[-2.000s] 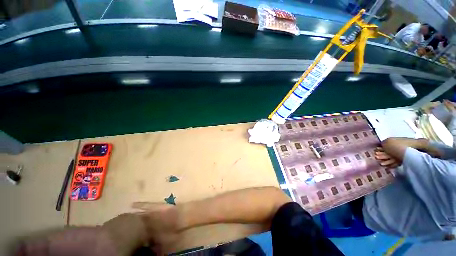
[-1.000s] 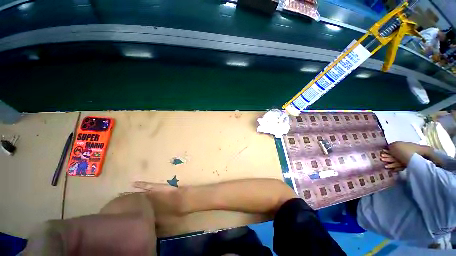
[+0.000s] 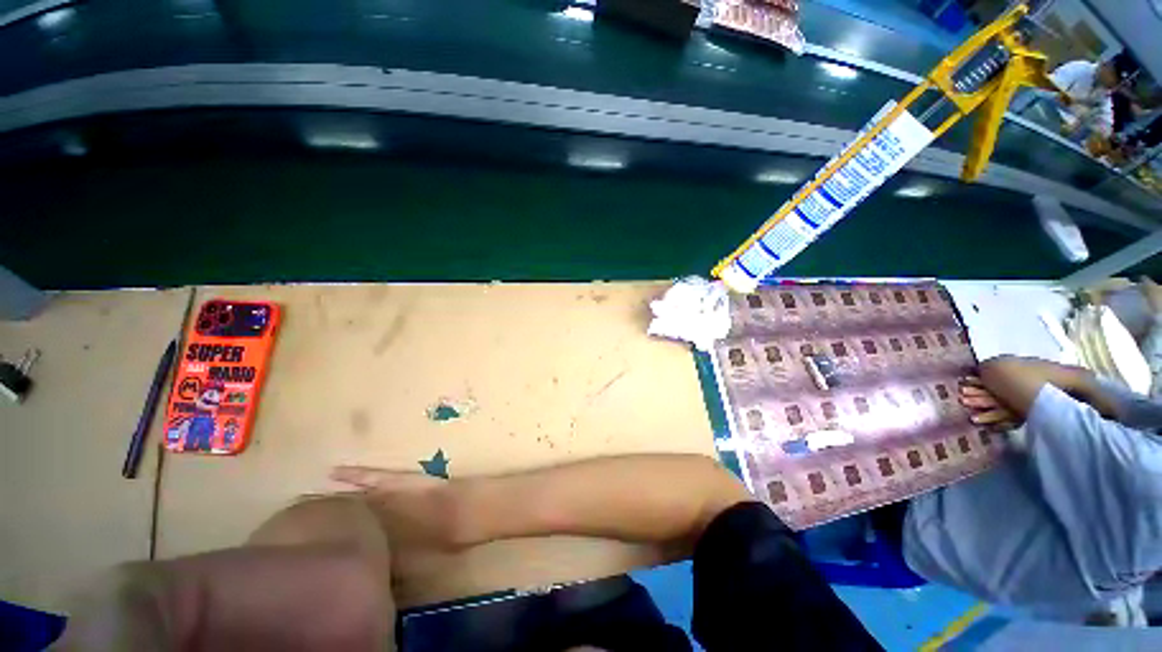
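Note:
My right forearm lies across the front of the bench. My right hand (image 3: 401,499) rests on the board with a finger pointing left; its grip is hidden. My left hand (image 3: 319,520) overlaps it at the lower left, its fingers not clear. An orange-red phone (image 3: 221,380) lies face down to the left, beyond my hands. A dark pen (image 3: 150,410) lies left of it. A yellow caulking gun (image 3: 988,89) with a white, blue-printed cartridge (image 3: 828,195) slants at the right, its tip at a crumpled white tissue (image 3: 691,313). No hand touches the gun.
The tan bench (image 3: 535,363) borders a dark green conveyor (image 3: 421,229). Small dark green patches (image 3: 445,411) show near my hands. A patterned mat (image 3: 879,382) lies right, with a small white strip (image 3: 831,439) and metallic piece on it. A neighbour's hand (image 3: 994,395) rests at its edge.
The camera view has tilted, so the bench and phone sit higher in view than in the first frame. My arms stay crossed on the bench with little movement. The gun still leans at the tissue.

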